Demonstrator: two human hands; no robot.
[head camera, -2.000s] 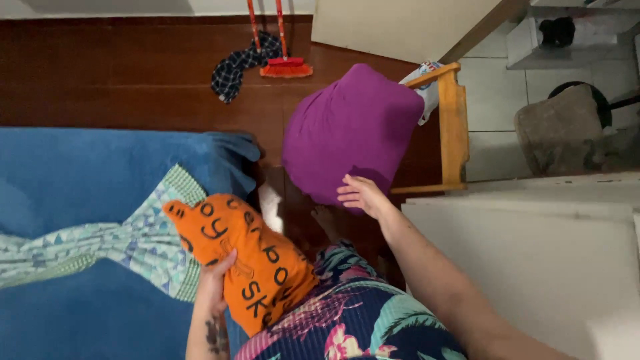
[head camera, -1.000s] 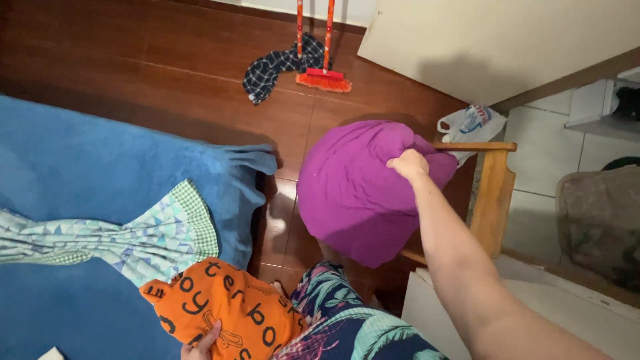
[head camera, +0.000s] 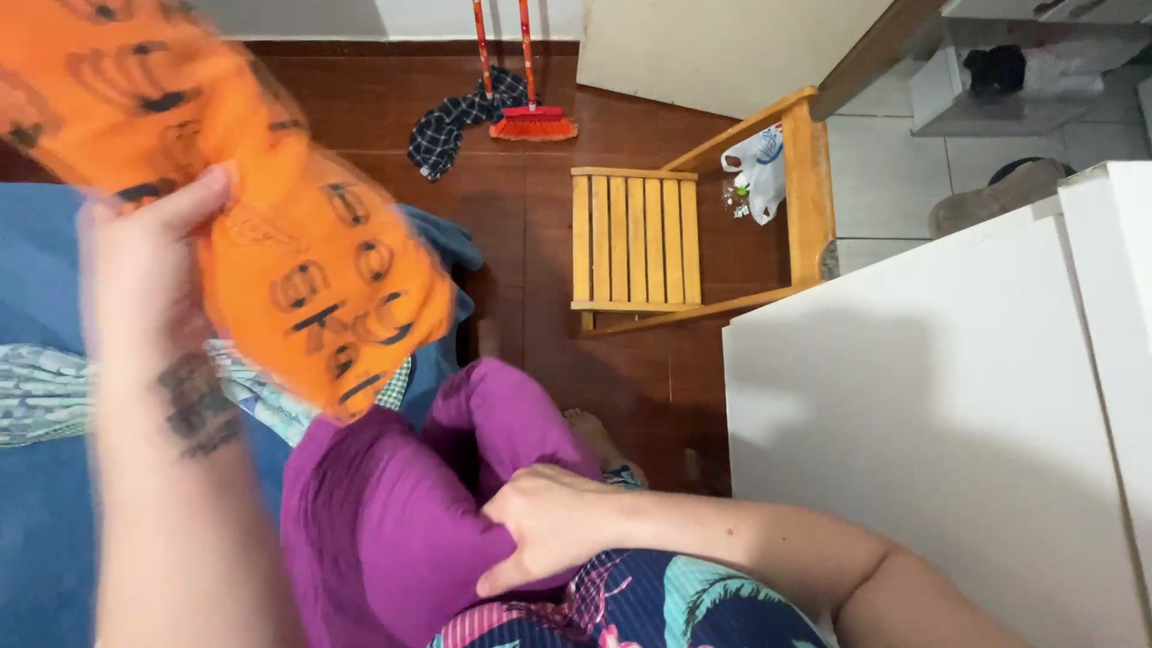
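Note:
Raised at the left, my left hand (head camera: 166, 225) grips an orange cloth (head camera: 315, 261) with black lettering, blurred by motion. My right hand (head camera: 544, 526) holds a bunched purple cloth (head camera: 405, 522) in front of my body. Below the orange cloth, a patterned light green and white cloth (head camera: 45, 382) lies on a blue cover (head camera: 45, 504), partly hidden by my left forearm. A wooden slatted folding chair (head camera: 636, 238) stands ahead of me, with its slats bare.
A red broom (head camera: 534, 124) and a dark checked cloth (head camera: 441, 135) are on the brown floor near the wall. A white plastic bag (head camera: 765, 175) lies by the chair. A white surface (head camera: 900, 387) fills the right side, and an open door (head camera: 720, 49) is beyond.
The purple cloth, on the chair before, has come off it toward my body in my right hand. My left hand has lifted the orange cloth from my lap.

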